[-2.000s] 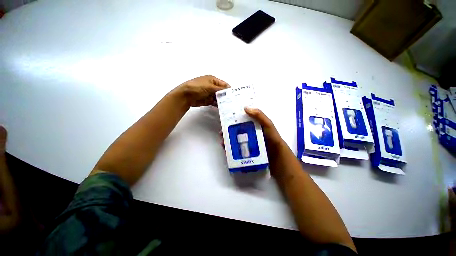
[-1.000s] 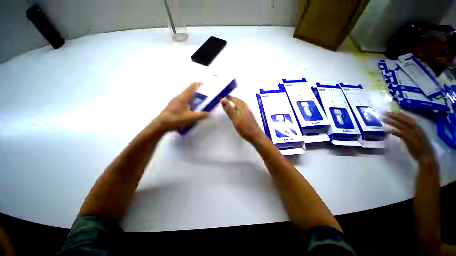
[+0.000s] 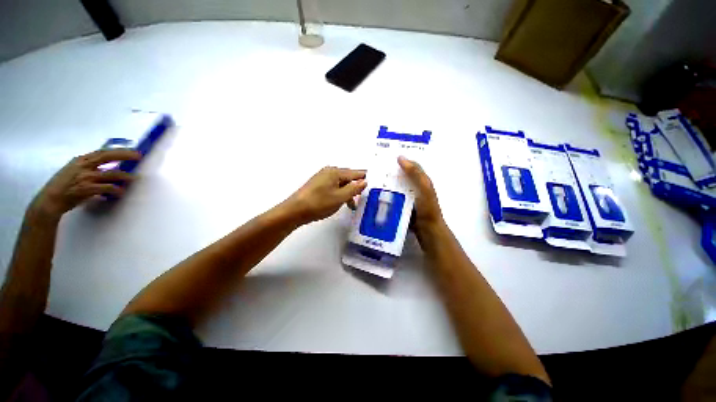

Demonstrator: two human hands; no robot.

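Note:
A white and blue retail box [image 3: 384, 206] is held in front of me, a little tilted. Its blue top flap and white bottom flap stick out open. A pale device shows in the blue rectangle on its front. My right hand [image 3: 420, 192] is shut on the box's right side, thumb on the front. My left hand [image 3: 330, 193] is at the box's left edge, fingers bent; whether it grips the box is not clear. Three similar boxes [image 3: 562, 196] lie side by side at the right with their bottom flaps open.
Another person's hand [image 3: 93, 180] touches a blurred box [image 3: 140, 151] at the left. A black phone [image 3: 356, 67], a clear cup [image 3: 311, 36], a black cylinder [image 3: 104, 17] and a brown bag [image 3: 559, 38] are at the back. Blue and white cartons [image 3: 681, 162] lie far right.
The earlier box has left my hands; a box is at the far left under another person's hand. My right hand now holds a box with open flaps. Four waiting boxes have become three.

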